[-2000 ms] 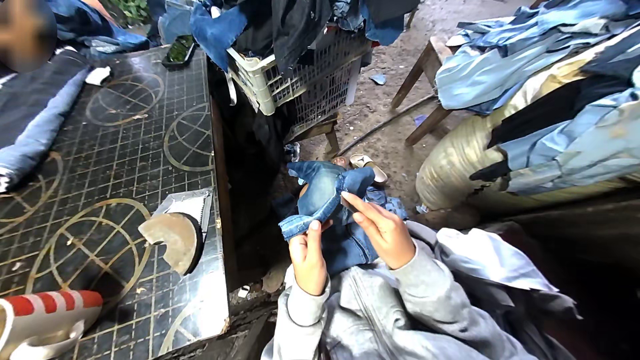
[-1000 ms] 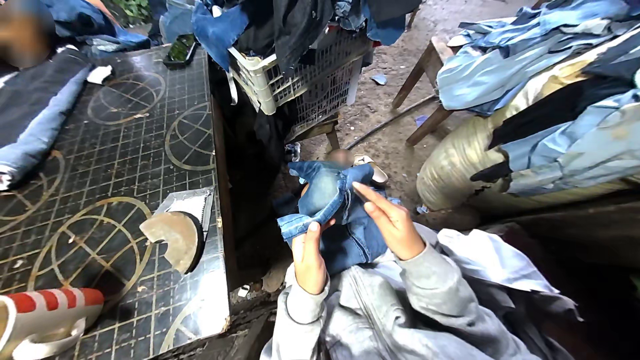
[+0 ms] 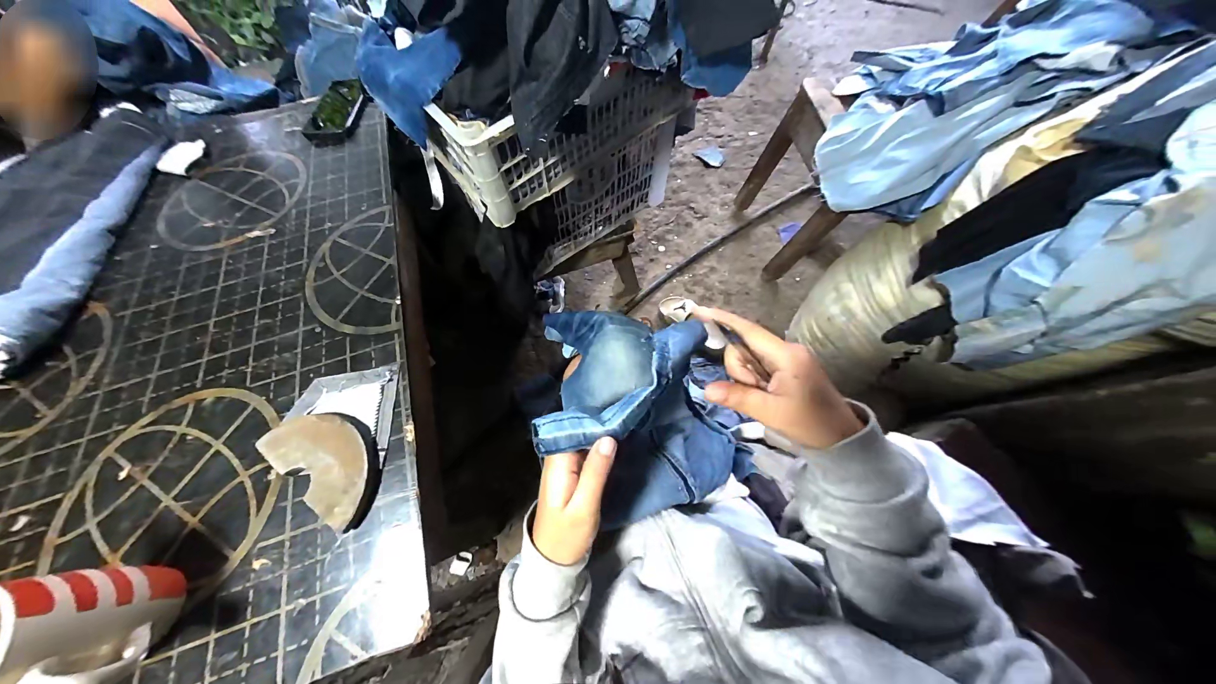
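A piece of blue denim [image 3: 617, 370] with a thick seamed edge lies over my lap, its upper part lifted in front of me. My left hand [image 3: 573, 489] pinches the seamed edge between thumb and fingers from below. To the right, my right hand [image 3: 784, 380] is curled, with a small, thin, dark object partly showing between its fingers at the denim's upper right corner; what it is cannot be told. More blue denim [image 3: 655, 475] hangs below the seam, between my forearms.
On the left table [image 3: 218, 313] lie a broken curved disc piece [image 3: 328, 465], a clear packet [image 3: 380, 385], a red-striped cup [image 3: 95, 608], a phone [image 3: 334, 112] and dark jeans [image 3: 76, 209]. A plastic crate [image 3: 494, 180] of denim stands ahead. A stuffed sack [image 3: 855, 294] under cloth is at right.
My right hand has moved from beside the denim's seam up and to the right, and its fingers have curled. My left hand stays on the seamed edge.
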